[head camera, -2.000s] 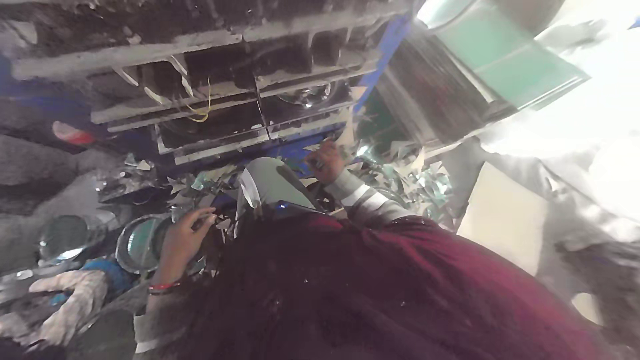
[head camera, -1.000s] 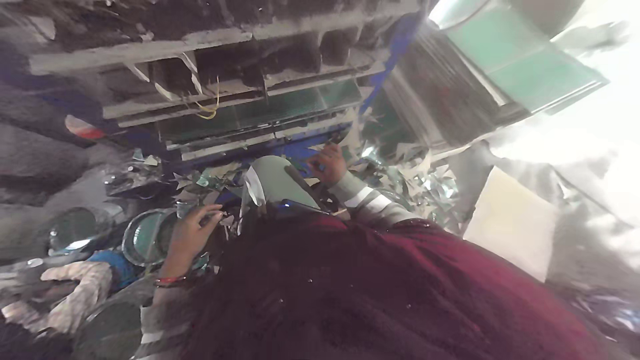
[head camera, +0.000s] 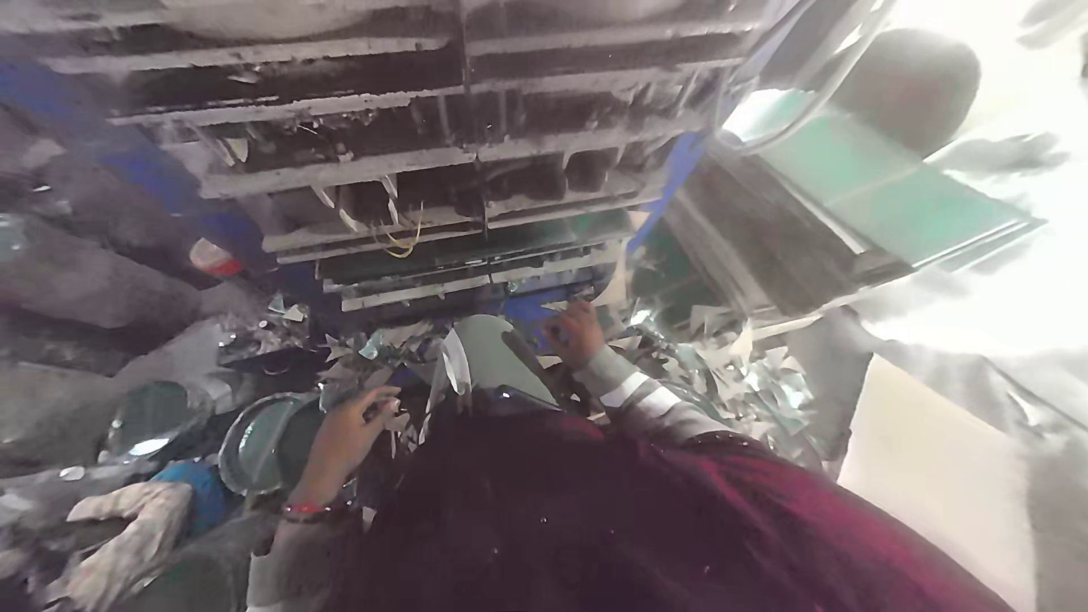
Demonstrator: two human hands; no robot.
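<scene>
A curved pane of greenish glass [head camera: 501,361] stands upright at my lap, between my two hands. My left hand [head camera: 348,433], with a red bracelet at the wrist, is to the left of the pane with its fingers curled; whether something small is between the fingertips cannot be told. On the pane's right side, my right hand [head camera: 575,333] has bent fingers near its edge, close to a pale shard, and its hold is unclear. Around both hands lie broken glass offcuts [head camera: 722,365]. A dark red garment covers my lap.
A slatted rack [head camera: 382,191] with a blue frame rises ahead. Round glass pieces [head camera: 255,446] and a patterned cloth [head camera: 127,527] lie at the left. Large glass sheets [head camera: 901,187] are stacked at the upper right, above a pale flat board [head camera: 935,476]. Sharp offcuts cover much of the ground.
</scene>
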